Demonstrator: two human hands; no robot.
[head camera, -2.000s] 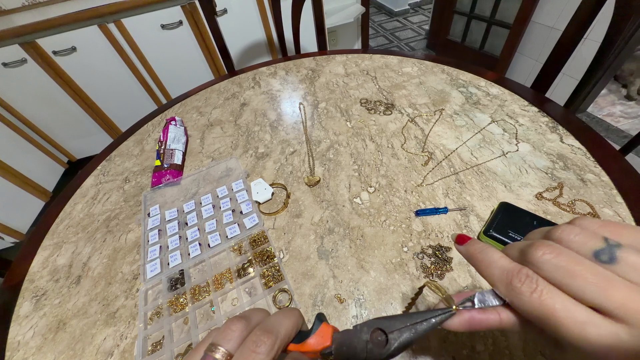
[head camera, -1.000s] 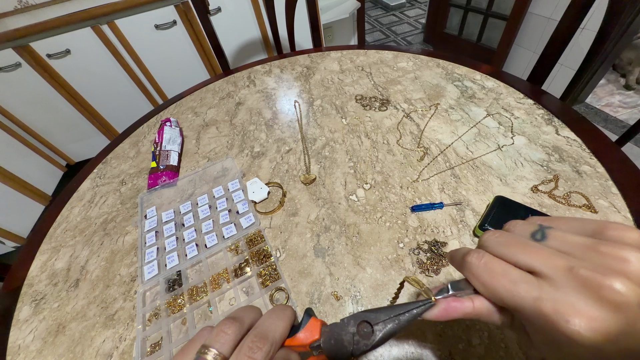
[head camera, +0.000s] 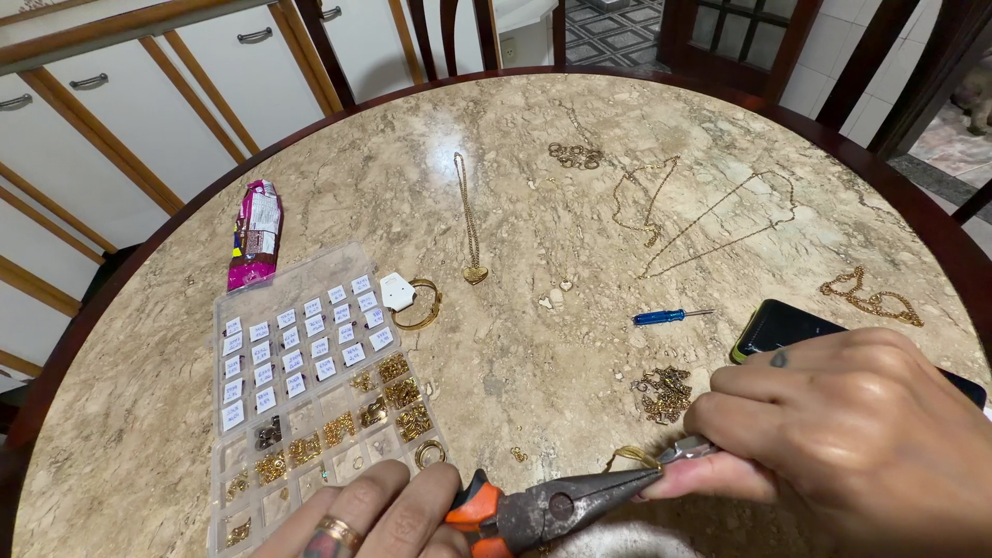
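Note:
My left hand (head camera: 380, 515), wearing a ring, grips the orange handles of long-nose pliers (head camera: 562, 504) at the bottom centre. The pliers' tips meet a thin gold jewellery piece (head camera: 634, 456), partly hidden by fingers. My right hand (head camera: 837, 418) pinches a small silver metal tool (head camera: 688, 448) right at those tips; the rest of that tool is hidden in the hand. Just beyond my right fingers lies a heap of gold chain (head camera: 665, 394). A few tiny gold rings (head camera: 518, 454) rest on the table left of it.
A clear compartment box (head camera: 283, 279) with findings and labelled tags stands left, near a gold bangle (head camera: 425, 306) and a pink packet (head camera: 256, 232). A blue screwdriver (head camera: 659, 317), a phone (head camera: 783, 329), a heart-pendant necklace (head camera: 475, 274) and several chains (head camera: 717, 213) lie around the round stone table.
Both hands stay together at the pliers' tips, with only slight shifts. My right hand still holds the silver tool. The things on the table have not plainly moved.

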